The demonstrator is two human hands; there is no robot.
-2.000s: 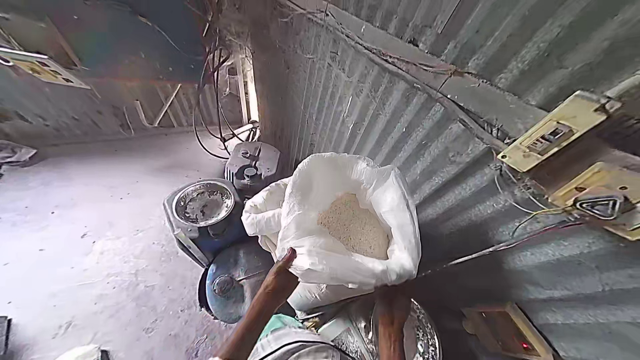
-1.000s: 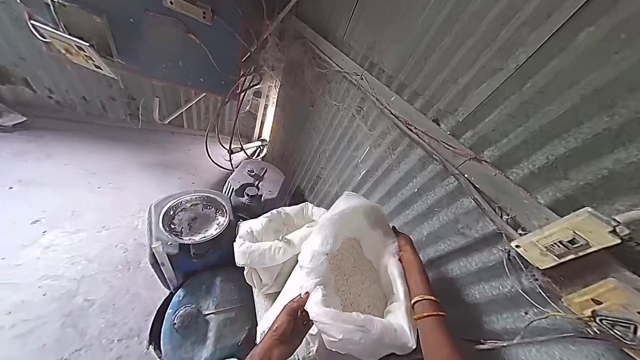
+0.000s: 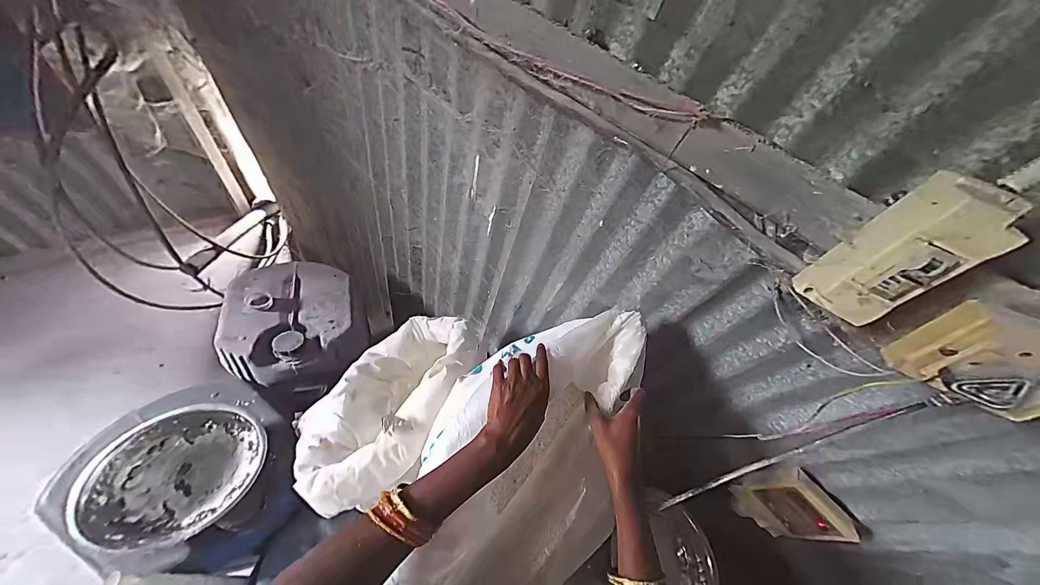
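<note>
A white woven plastic sack (image 3: 569,479) stands in front of me, its upper edge leaning towards the metal wall. My left hand (image 3: 518,398) lies over the sack's upper left side, fingers bent on the printed cloth; whether it grips is unclear. My right hand (image 3: 617,431) is at the sack's right edge, thumb and fingers about the rim fold. Pale grainy material shows faintly between the hands. Another white sack (image 3: 382,414), with its mouth rolled down, touches it on the left.
A round metal dish (image 3: 166,479) sits on a blue container at the left. Behind it stands a dusty plastic can (image 3: 284,325). A corrugated metal wall (image 3: 569,211) with loose wires and a switch box (image 3: 914,252) rises ahead and right.
The sack's mouth was spread wide, showing its grainy contents; now its upper part is folded over and mostly hides them. My left hand has moved up onto the sack. The view has shifted.
</note>
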